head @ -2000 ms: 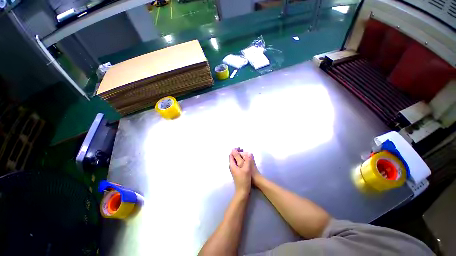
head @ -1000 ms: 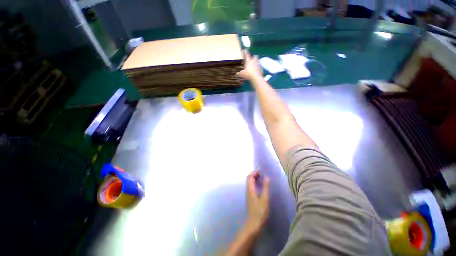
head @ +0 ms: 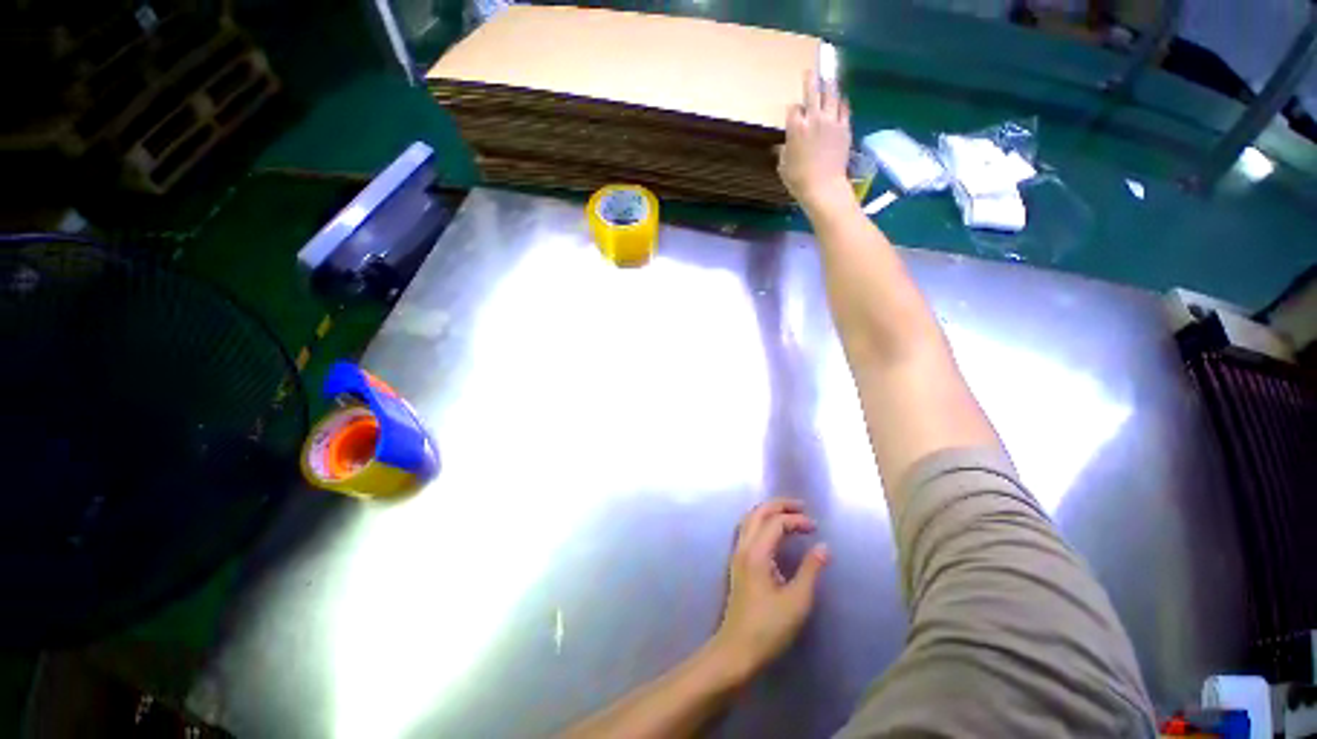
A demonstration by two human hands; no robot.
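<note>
A stack of flat tan cardboard sheets (head: 636,70) lies at the far edge of the metal table (head: 693,578). My right hand (head: 818,142) is stretched out to the stack's right end, its fingers extended over the top sheet's corner; nothing is lifted. My left hand (head: 770,589) is over the near middle of the table, palm side inward, fingers loosely curled, with a gap to the thumb and nothing in it.
A yellow tape roll (head: 624,227) stands before the stack. A blue tape dispenser (head: 373,436) is at the left edge, beside a dark fan (head: 130,433). White packets in clear film (head: 987,181) lie beyond the far edge. Dark rollers (head: 1264,477) are at right.
My clasped hands have parted. My right hand has reached forward to the stack's corner; my left has stayed low over the table. The view has swung left, moving the table's things.
</note>
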